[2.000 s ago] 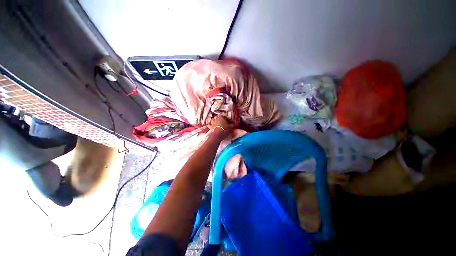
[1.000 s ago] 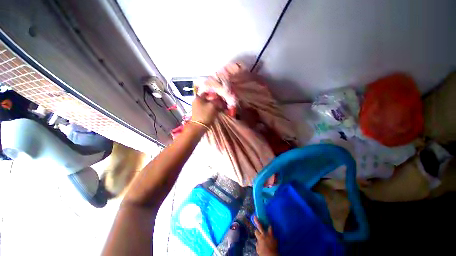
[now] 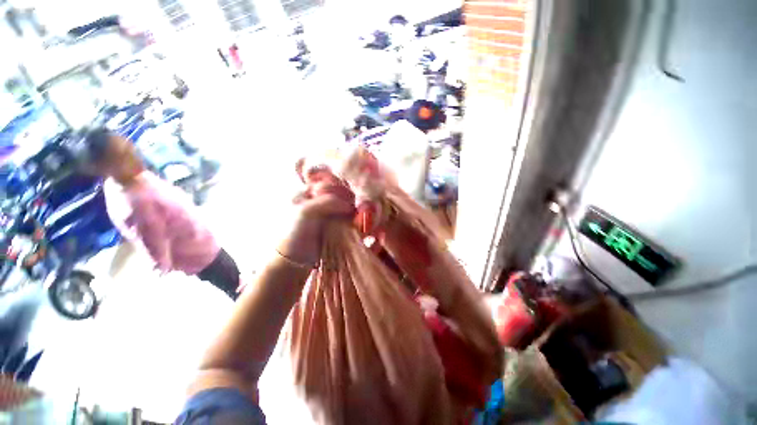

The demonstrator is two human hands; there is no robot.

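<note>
My left hand [image 3: 322, 217] is shut around the gathered, knotted neck of the pale pink-brown cloth bundle [image 3: 353, 332], with a band at the wrist. The bundle hangs below the hand in long folds, in the middle of the view, and runs down to the bottom edge. Red patches show along its right side. What the bundle holds is hidden. My right hand is not in view.
A blurred person in pink [image 3: 158, 220] is at the left, before parked scooters [image 3: 76, 295] on an overexposed street. At the right are a wall with a green exit sign [image 3: 629, 246], a red bag [image 3: 516, 311] and an open brown box [image 3: 635, 336].
My left hand has lifted the bundle off its place by the wall. The view has turned from the wall and blue chair towards the street. My right hand, at the chair one second ago, is out of view.
</note>
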